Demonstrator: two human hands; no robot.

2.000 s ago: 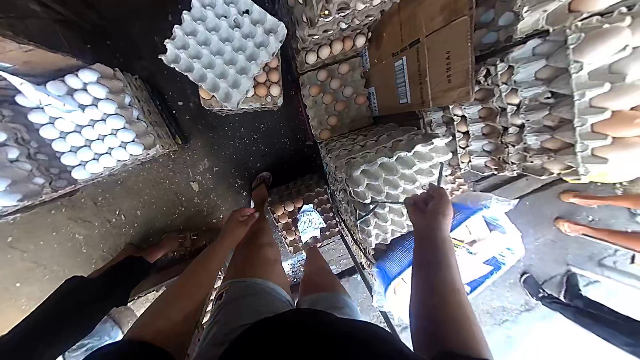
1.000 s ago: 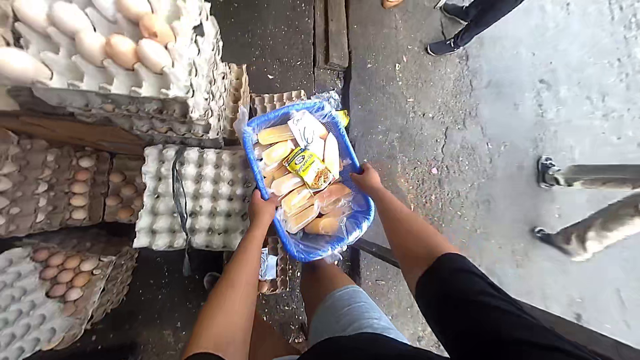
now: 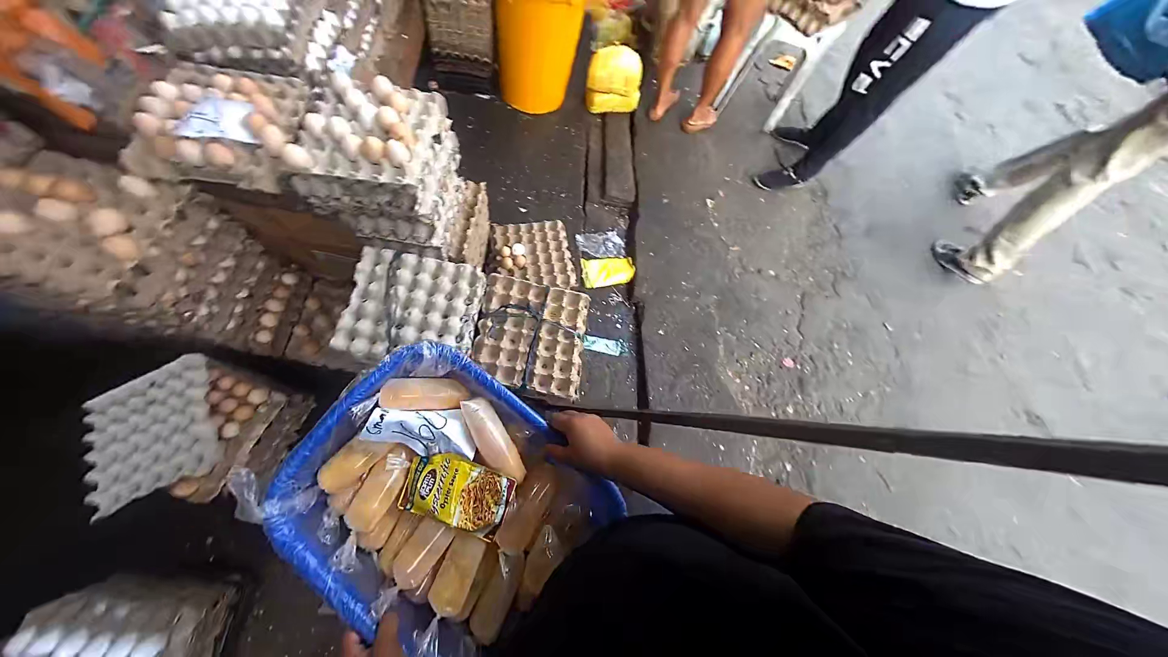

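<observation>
A blue plastic basket (image 3: 306,538) lined with clear plastic is held against my body. My right hand (image 3: 589,445) grips its right rim, and my left hand (image 3: 376,639) holds the lower left rim, mostly cut off by the frame's bottom edge. Inside lie several clear bags of pale brown contents (image 3: 424,557), a yellow sauce sachet (image 3: 458,493) and a white paper with handwriting (image 3: 420,431). Just beyond the basket stand a tied stack of grey egg trays (image 3: 429,306) and a tied stack of brown egg trays (image 3: 558,342).
Stacked egg trays with eggs (image 3: 374,137) rise at the upper left. A dark bar (image 3: 867,433) crosses beside my right arm. A yellow bin (image 3: 538,55) and a yellow bundle (image 3: 614,79) stand farther off. People's legs (image 3: 849,100) are at the upper right.
Two seconds ago the basket stood to the right, with my right hand at a dark strap; one second ago both hands held it. The basket is now close to my body. The view has swung strongly.
</observation>
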